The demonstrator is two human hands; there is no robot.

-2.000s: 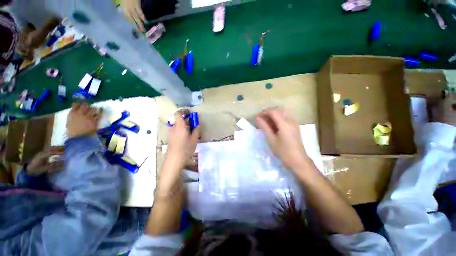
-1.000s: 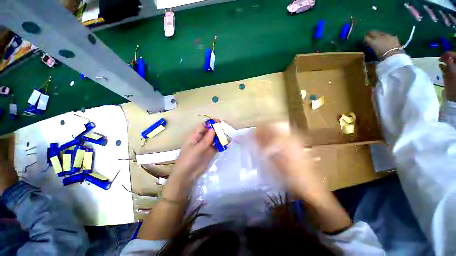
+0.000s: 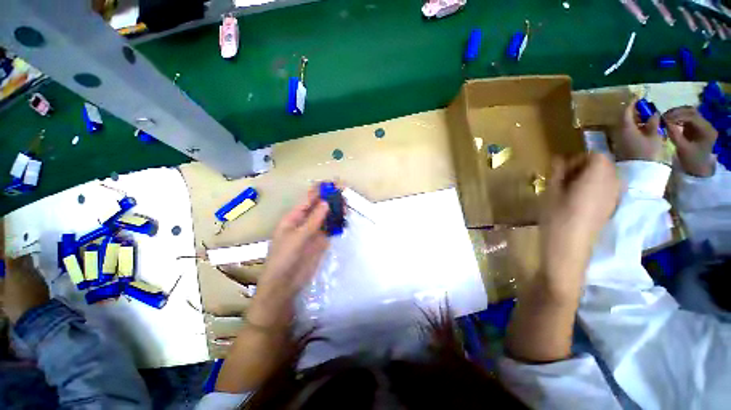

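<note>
A blue battery pack point(image 3: 333, 210) is held upright in the fingers of my left hand point(image 3: 292, 244), above the upper left part of the white sheet. No yellow pad shows on its visible side. My right hand point(image 3: 587, 188) is blurred at the right rim of the open brown scrap box point(image 3: 455, 160); I cannot tell whether it holds anything. Another blue pack point(image 3: 236, 206) with a pale yellow pad lies on the tan ledge to the left of my left hand. Pale yellow scraps point(image 3: 500, 156) lie in the box. The white work sheet point(image 3: 425, 240) lies between my hands.
A pile of padded blue packs point(image 3: 102, 256) lies on a white sheet at left. The grey perforated upright point(image 3: 144, 104) stands in front left. The green belt point(image 3: 385, 72) carries blue packs and pink parts. Another person's hands point(image 3: 664, 136) work at right; a denim-sleeved arm point(image 3: 72, 352) is at left.
My right hand has moved right from beside the pack to the box. The pack in my left hand has turned so its yellow pad no longer shows. The neighbour's right-side hand has left the belt.
</note>
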